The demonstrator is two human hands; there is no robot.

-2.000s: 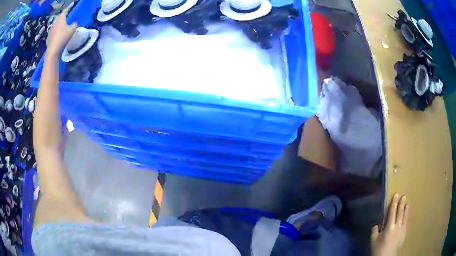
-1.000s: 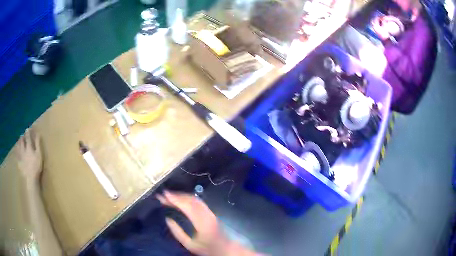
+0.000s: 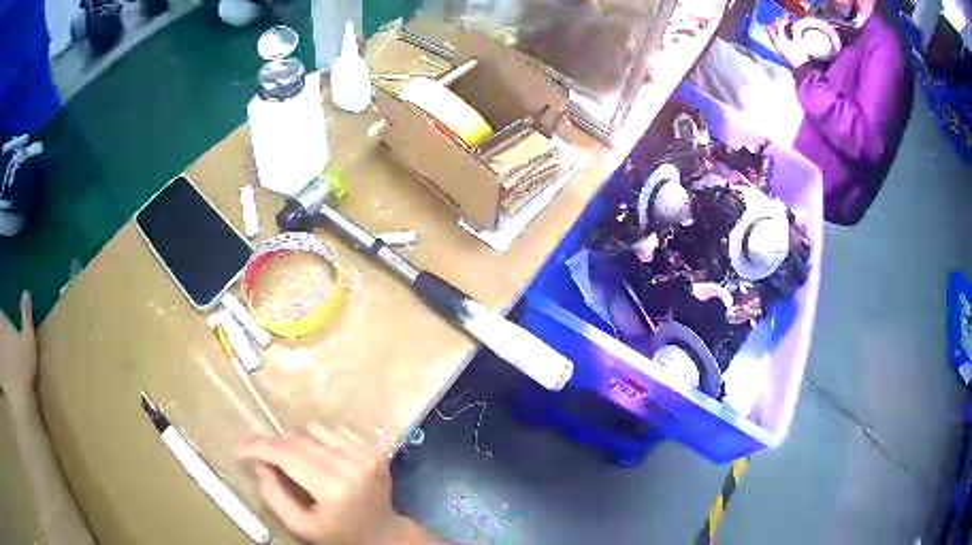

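Note:
My right hand [image 3: 320, 479] is blurred low over the bench, fingers bent, with nothing seen in it. Its fingers are at the lower end of a fine paintbrush [image 3: 248, 380]; I cannot tell if they touch it. A white-barrelled craft knife or marker [image 3: 213, 481], dark tip away from me, lies left of the hand. My left hand [image 3: 18, 346] rests at the bench's far left edge, partly cut off by the picture's edge, and looks empty. A yellow tape roll [image 3: 320, 312] lies beyond the brush, beside small white strips [image 3: 243, 339].
A smartphone [image 3: 194, 243], pump bottle [image 3: 288, 133], squeeze bottle [image 3: 351, 75] and cardboard tape holder [image 3: 442, 160] are on the bench. A hammer [image 3: 442, 293] overhangs the right edge. A purple-blue bin [image 3: 682, 410] of figures stands right; a person in purple [image 3: 863, 106] holds something behind it.
The view swung from the blue crates to the bench, then moved closer. My right hand has come from beside the bench's edge to over the bench, by the brush. My left hand remains on the bench.

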